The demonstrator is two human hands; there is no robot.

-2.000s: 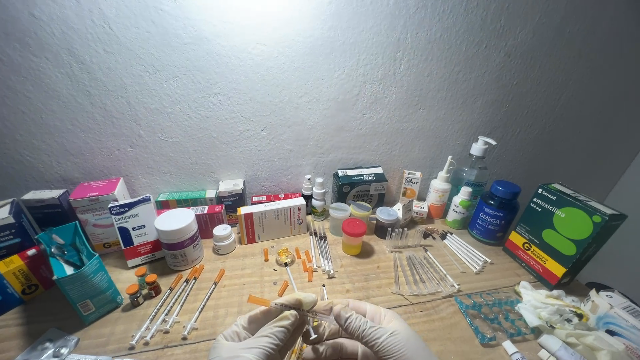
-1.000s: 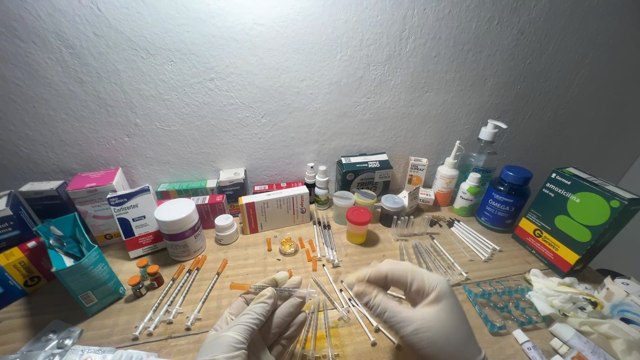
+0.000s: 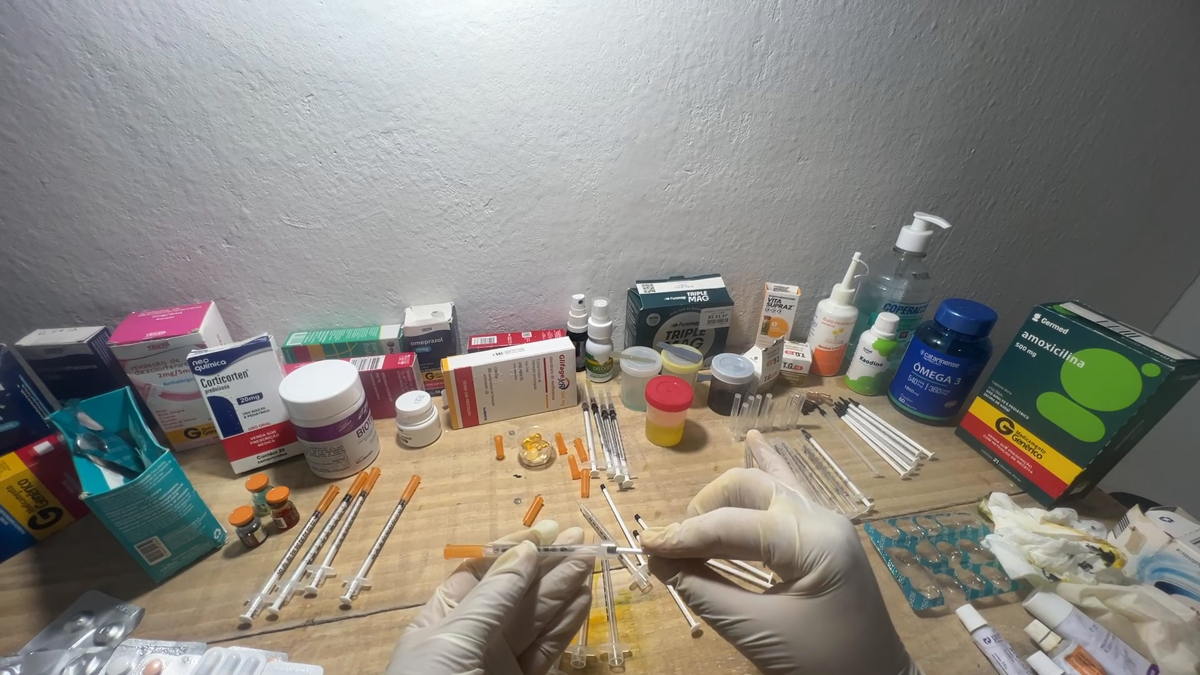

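Note:
Both hands wear pale latex gloves. My left hand point(image 3: 502, 600) grips the barrel of a small orange-capped syringe point(image 3: 562, 550), held level with its cap to the left. My right hand point(image 3: 773, 562) pinches the plunger end of that syringe between thumb and finger. Under and between the hands lie several loose syringes and white plungers point(image 3: 682, 609), beside a yellow stain on the wood. Four-sided space left of my left hand holds several orange-capped syringes point(image 3: 382, 539). Loose orange caps point(image 3: 533, 510) lie beyond the hands, near a small clear dish of yellow softgels point(image 3: 536, 450).
Medicine boxes point(image 3: 511, 382) and bottles line the wall. A red-lidded cup point(image 3: 669, 412) of yellow liquid stands mid-table. Small vials point(image 3: 281, 507) and an open teal box point(image 3: 150, 506) are left. Blister packs point(image 3: 937, 558), tubes point(image 3: 994, 640) and crumpled gloves point(image 3: 1045, 539) lie right.
My right hand has come back to the syringe after being apart from it one second ago. The syringe in my left hand now shows a plunger at its right end.

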